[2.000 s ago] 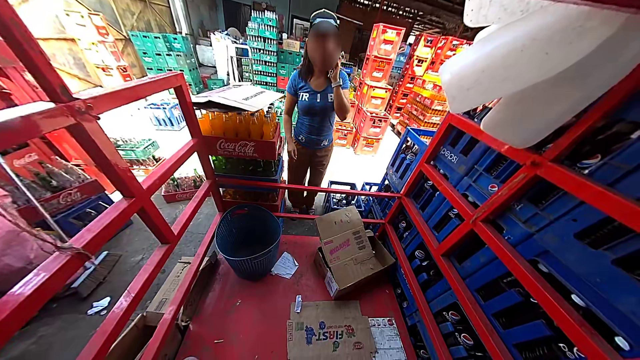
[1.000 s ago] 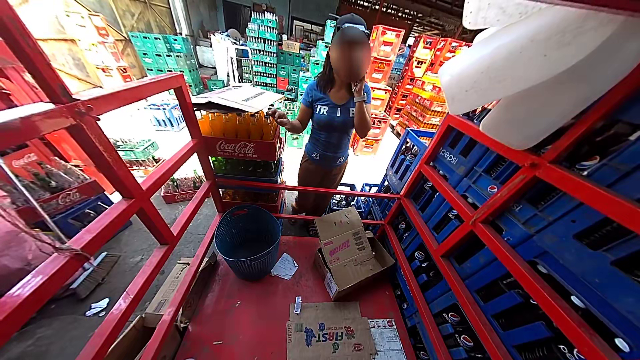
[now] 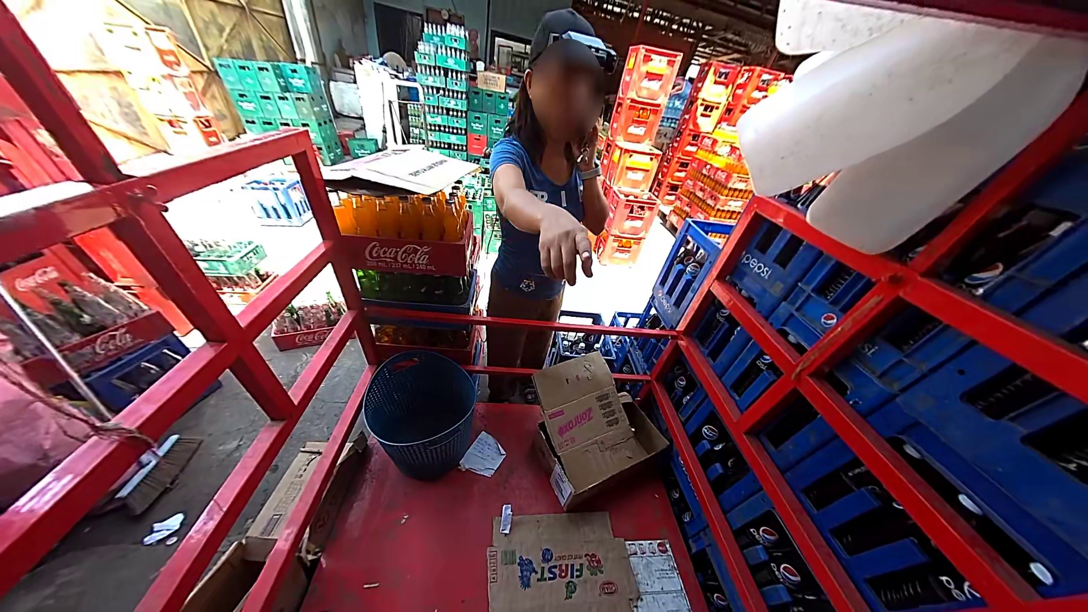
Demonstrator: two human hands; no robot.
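Note:
Neither my left hand nor my right hand shows in the head view. Below me is a red metal platform (image 3: pixel 425 527) framed by red rails. A blue perforated plastic basket (image 3: pixel 420 416) stands at its far left corner, with a crumpled paper (image 3: pixel 484 454) beside it. An open cardboard box (image 3: pixel 595 425) with raised flaps sits at the far right. Nearer lies a flattened printed cardboard piece (image 3: pixel 557 565), with a small white wrapper (image 3: pixel 506 519) at its upper edge. Beyond the far rail stands a person (image 3: pixel 544 187) in a blue shirt, one arm stretched forward, the other hand raised near the head.
Blue Pepsi crates (image 3: pixel 858 374) of bottles are stacked along the right rails. A red Coca-Cola crate (image 3: pixel 408 255) tops a stack behind the basket. White plastic containers (image 3: pixel 901 110) hang at upper right. A broom (image 3: pixel 157 476) and cardboard (image 3: pixel 289 510) lie outside the left rail.
The person beyond the rail has stretched out one arm over it, finger pointing downward; a second ago that hand was at the bottle crate. The basket and the cardboard have not moved.

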